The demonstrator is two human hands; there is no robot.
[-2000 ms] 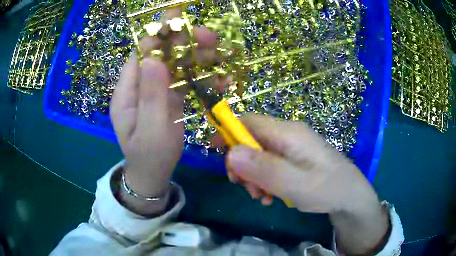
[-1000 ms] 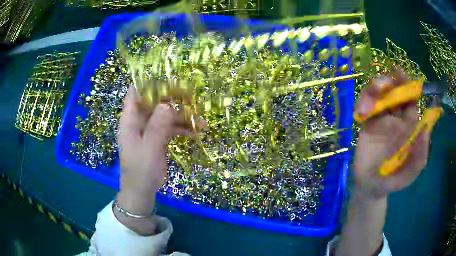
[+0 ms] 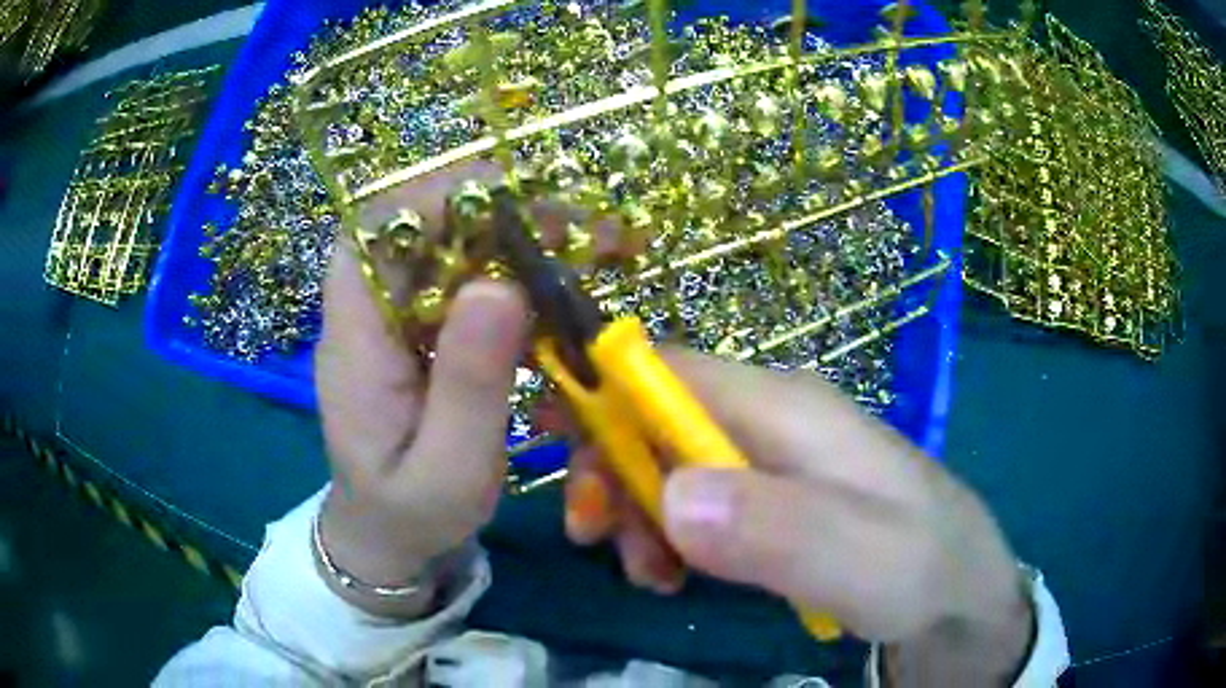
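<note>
My left hand [image 3: 417, 390] holds the left end of a shiny gold sprue frame [image 3: 578, 114], thumb in front and fingers behind it. The frame is tilted above the blue plastic tray [image 3: 538, 440] and reaches past its right rim. My right hand [image 3: 820, 497] holds side cutters [image 3: 659, 417] with yellow-orange handles. Their dark jaws are at the frame's left part, beside small plated parts [image 3: 471, 202] near my left thumb. Whether the jaws touch a bar cannot be told. Loose cut parts [image 3: 269, 255], gold and silver-looking, lie in a dense heap in the tray.
Stacked frames [image 3: 1076, 202] lie right of the tray on the dark teal table [image 3: 148, 444]. Another stack [image 3: 128, 188] lies to its left. More frames show at the upper left [image 3: 47, 34] and upper right [image 3: 1190, 81]. A pale line crosses the table.
Since one second ago, my right hand has moved left from beyond the tray to the frame, and the cutters' handles have come closer together. The camera view has shifted.
</note>
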